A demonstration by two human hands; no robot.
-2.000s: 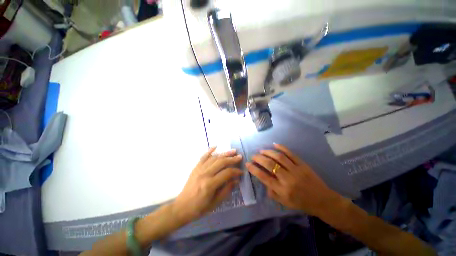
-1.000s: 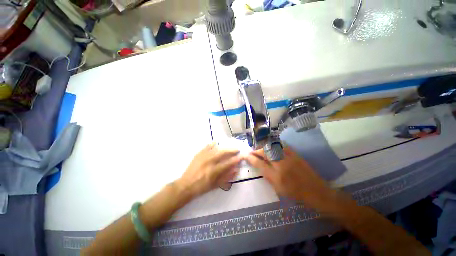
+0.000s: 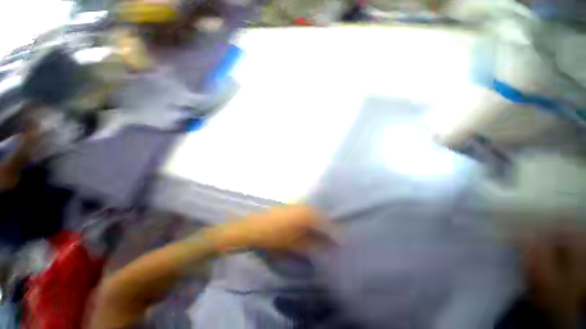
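Note:
The frame is badly blurred. A grey-blue cloth panel (image 3: 366,160) lies on the white table from under the bright light toward me and hangs over the front edge. My left hand (image 3: 299,228) is at the table's front edge, at the panel's near left side; its fingers are smeared, so its grip cannot be told. My right hand (image 3: 556,257) is a dark blur at the right edge, beside the cloth; its fingers cannot be made out. The sewing machine head (image 3: 507,115) is at the right, with its blue stripe.
The white table (image 3: 276,96) has blue strips (image 3: 225,64) at its left edge. Grey cloth (image 3: 148,103) lies left of it. A red thing (image 3: 61,283) is at the lower left. Part of a person (image 3: 26,154) shows at the far left.
The view has swung left, so the machine now stands further right. My hands have moved apart and away from the needle area. A large cloth panel now spreads toward me.

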